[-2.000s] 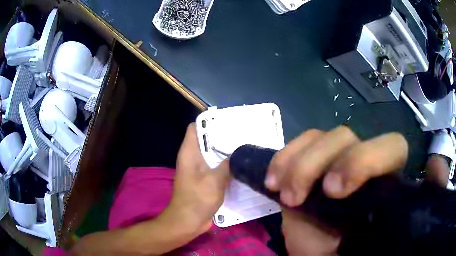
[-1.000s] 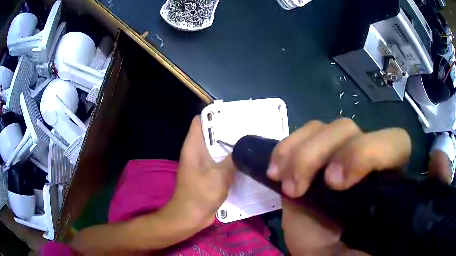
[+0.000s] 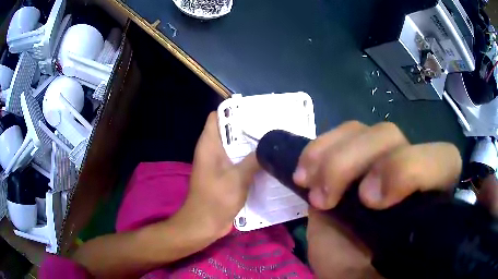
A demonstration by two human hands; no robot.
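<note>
My left hand [image 3: 221,177] holds a white plastic panel [image 3: 276,111] over my lap, at the bench edge. The panel has corner holes and a slot along its left edge. My right hand [image 3: 349,163] grips a thick black electric screwdriver [image 3: 284,155] from the right. Its thin metal bit points at the upper left part of the panel, near the slot; whether the tip touches is too small to tell. My left thumb lies close to the screwdriver's nose. The screwdriver body covers the panel's right middle part.
A white screw dish [image 3: 205,7] is at the top, cut off by the frame. A silver-grey metal box [image 3: 418,57] stands at the right, with small screws [image 3: 375,90] scattered beside it. A carton [image 3: 101,141] of white units [image 3: 63,101] is at the left. White housings lie at the far right.
The panel, both hands and the screwdriver sit slightly higher in view. The bench and dish have shifted upward with the camera's view. Both hands keep their holds, and the bit stays over the panel's upper left.
</note>
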